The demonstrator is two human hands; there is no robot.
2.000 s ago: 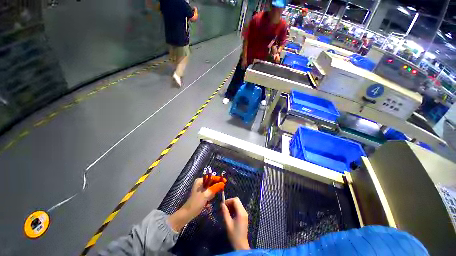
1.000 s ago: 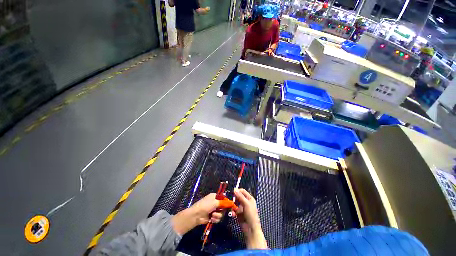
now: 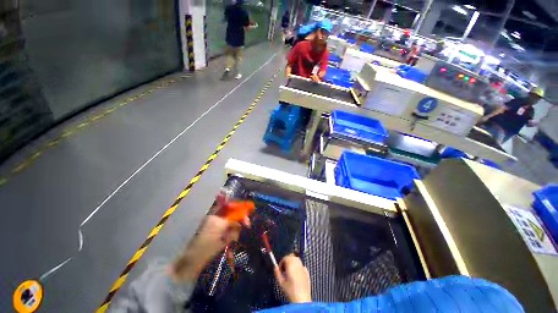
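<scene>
My left hand (image 3: 214, 235) is blurred, with bright orange finger cots, over the left end of the black mesh belt (image 3: 318, 257). Thin reddish pieces show blurred above and below it; it seems closed on a bunch of them. My right hand (image 3: 293, 278) is to its right, lower in the picture, and pinches one slim red-and-white workpiece (image 3: 267, 244) by its lower end, its red end pointing up and left. The two hands are apart. Fine detail of the workpiece ends is too blurred to tell.
A cream side rail (image 3: 275, 178) runs along the belt's far edge. Behind it stand blue bins (image 3: 376, 176). The oven hood (image 3: 483, 214) rises at the right. A person in red (image 3: 306, 60) is at another conveyor beside a blue stool (image 3: 282, 127). Blue quilted fabric crosses the bottom edge.
My left hand has moved up and left, away from my right hand. My right hand has shifted slightly down and still holds a slim piece. The walker in the aisle is farther away.
</scene>
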